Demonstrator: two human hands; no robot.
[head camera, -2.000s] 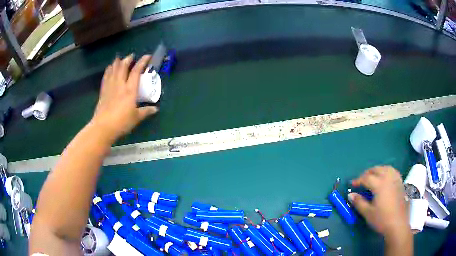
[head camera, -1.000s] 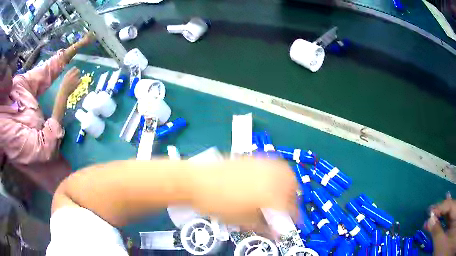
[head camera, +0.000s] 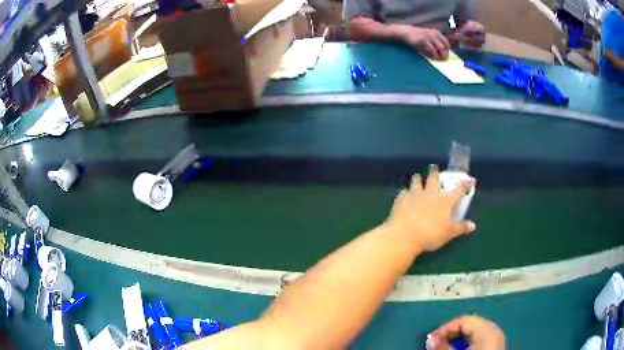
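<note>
A white fan housing (head camera: 464, 198) with a pale handle strip pointing to the far side lies on the dark green belt at right. My left hand (head camera: 425, 213) reaches across the belt, with its fingers and thumb around the housing's left and near sides. My right hand (head camera: 475, 333) is at the bottom edge, partly cut off, with its fingers curled around a blue battery (head camera: 459, 342). A tiny white piece shows at its fingertip. The battery is mostly hidden.
Two more housings lie on the belt, one (head camera: 152, 191) with a blue battery. A pale rail (head camera: 438, 287) edges the belt. Batteries (head camera: 195, 325) and housings (head camera: 57, 280) lie at lower left, more housings (head camera: 609, 297) at right. A cardboard box (head camera: 212, 68) and a person's hands (head camera: 430, 42) are beyond.
The view has swung from the left bench back to the belt. My left hand has moved from over the bench's housings and batteries to a housing on the belt. My right hand shows more fully.
</note>
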